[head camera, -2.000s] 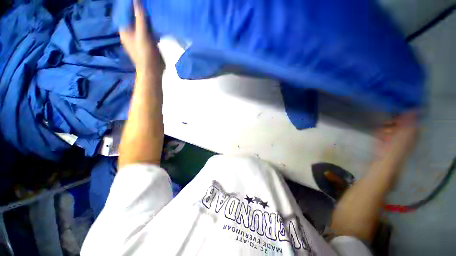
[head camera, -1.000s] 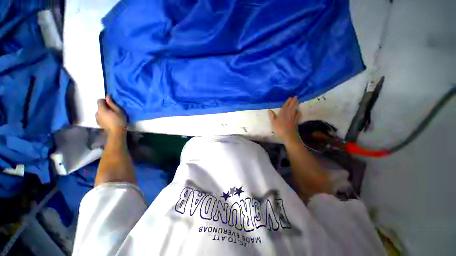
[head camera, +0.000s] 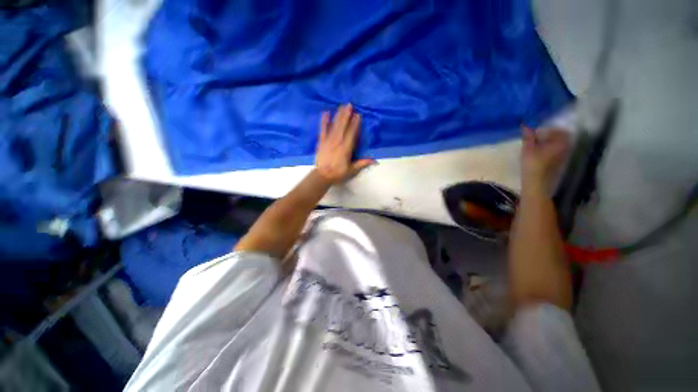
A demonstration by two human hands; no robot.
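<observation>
A blue jacket, lining side out (head camera: 344,69), lies spread and wrinkled on the white ironing table (head camera: 428,184), its hem running along near the front edge. My left hand (head camera: 337,149) lies flat with fingers apart on the hem near the middle. My right hand (head camera: 545,149) is blurred at the right end of the hem, its fingers bent; whether it grips the cloth cannot be told. The steam iron (head camera: 478,207) rests at the table's front edge, left of my right forearm, with its red hose end (head camera: 593,253) to the right.
A large crumpled heap of blue jackets (head camera: 46,145) is at the left. More blue cloth (head camera: 172,256) lies lower down beside a pale grey piece (head camera: 138,207). A dark long tool (head camera: 593,164) lies right of my right hand. A grey hose runs off to the right.
The jacket first swung above the table, then came down flat. Since then my left hand has moved right from the left corner to mid-hem, and my right hand has moved right to the far corner.
</observation>
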